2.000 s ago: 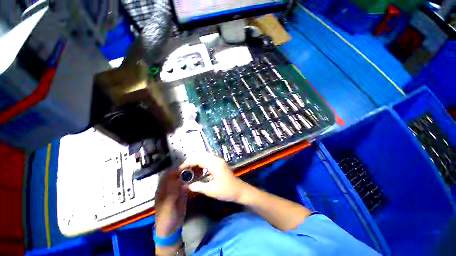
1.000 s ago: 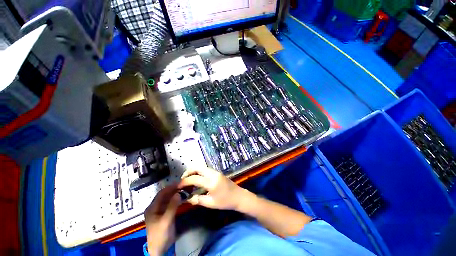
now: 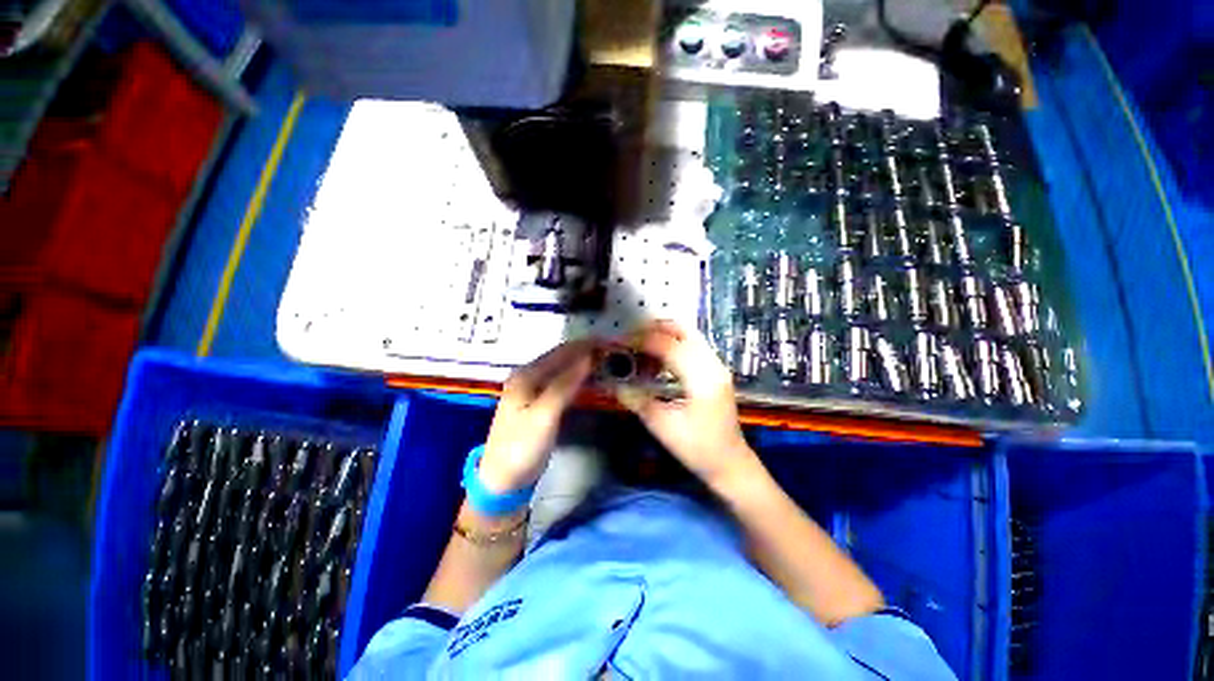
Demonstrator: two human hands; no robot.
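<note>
A turned metal part (image 3: 622, 363) is between my two hands at the plate's front edge, its round hollow end facing up toward me. My left hand (image 3: 543, 389) is closed around its left side. My right hand (image 3: 695, 403) has its fingers around its right side. The fingers hide most of the part. Another metal part (image 3: 551, 254) sits in the dark holding fixture (image 3: 583, 295) on the perforated base plate (image 3: 400, 200), ahead and slightly left of my hands.
The green tray (image 3: 726, 160) with rows of metal parts is at right. The cardboard shield (image 3: 623, 33) and laser marking head (image 3: 413, 53) are above the fixture. Blue bins (image 3: 380, 532) stand at both sides, parts inside the left one. Three-button control panel (image 3: 807, 67) is behind.
The view has swung left and down, so the left bin shows and the monitor is out of view. Both hands still hold the part, whose hollow end shows again.
</note>
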